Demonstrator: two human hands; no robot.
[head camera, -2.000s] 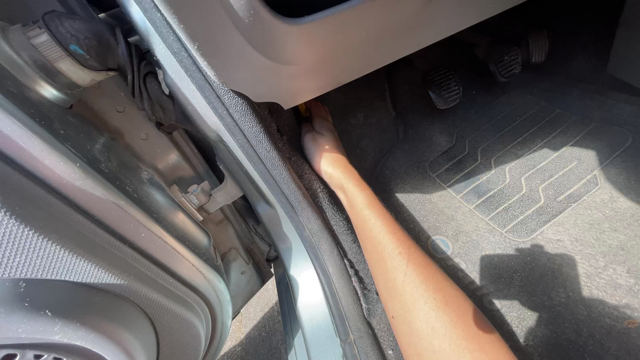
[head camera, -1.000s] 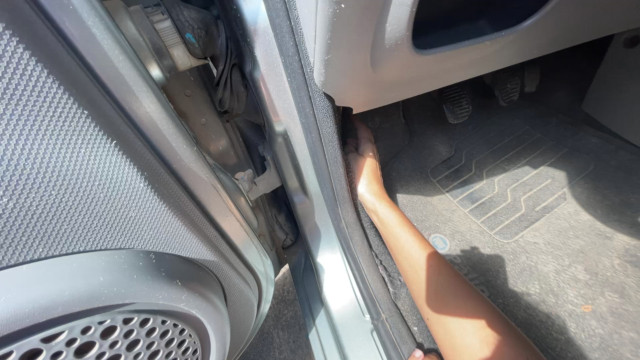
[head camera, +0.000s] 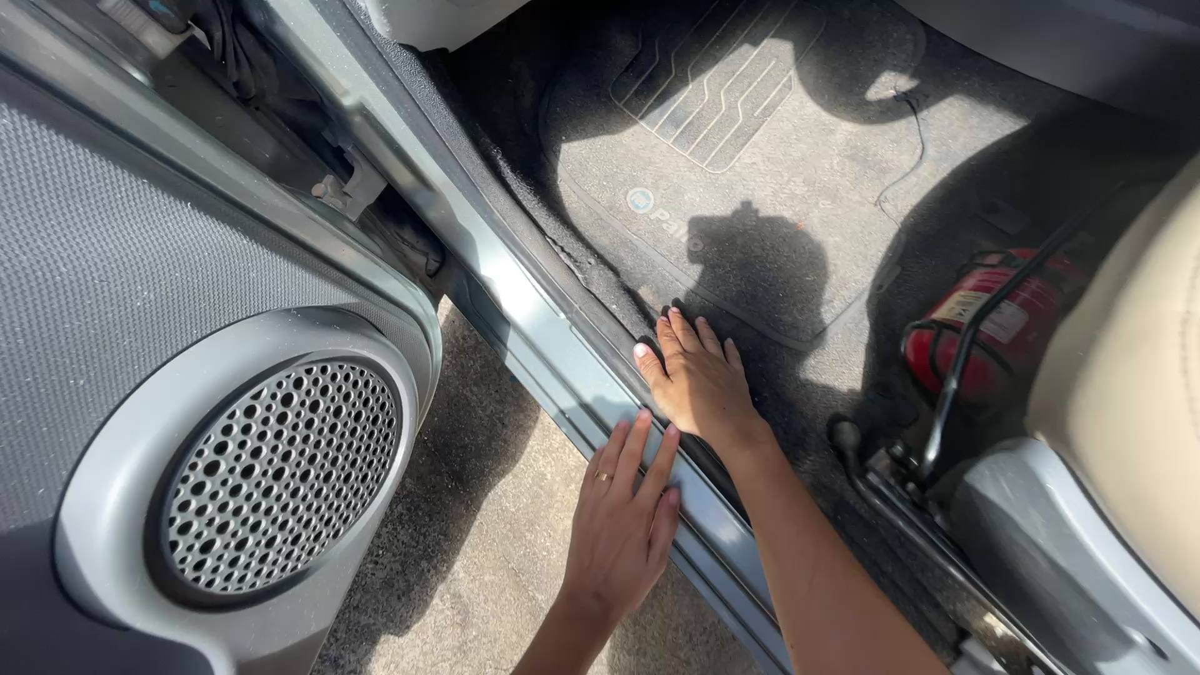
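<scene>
My left hand (head camera: 623, 516), with a ring on one finger, lies with spread fingers on the painted door sill (head camera: 553, 375) of a car. Beyond it, my right hand (head camera: 698, 375) rests palm down at the inner side of the sill, fingers over the black rubber door seal (head camera: 600, 328) and the edge of the dark carpet (head camera: 614, 292). Neither hand holds anything that shows. The grey floor mat (head camera: 750, 187) lies just past my right fingertips.
At the left stands the open door with its round speaker grille (head camera: 286, 476). A red fire extinguisher (head camera: 984, 323) lies by the beige seat (head camera: 1134, 375), near a metal seat lever (head camera: 966, 347). Concrete ground (head camera: 487, 525) shows between door and sill.
My right hand has come back along the sill from below the dashboard's edge. My left hand, barely in view a second ago at most, is now on the sill. The view has shifted toward the seat.
</scene>
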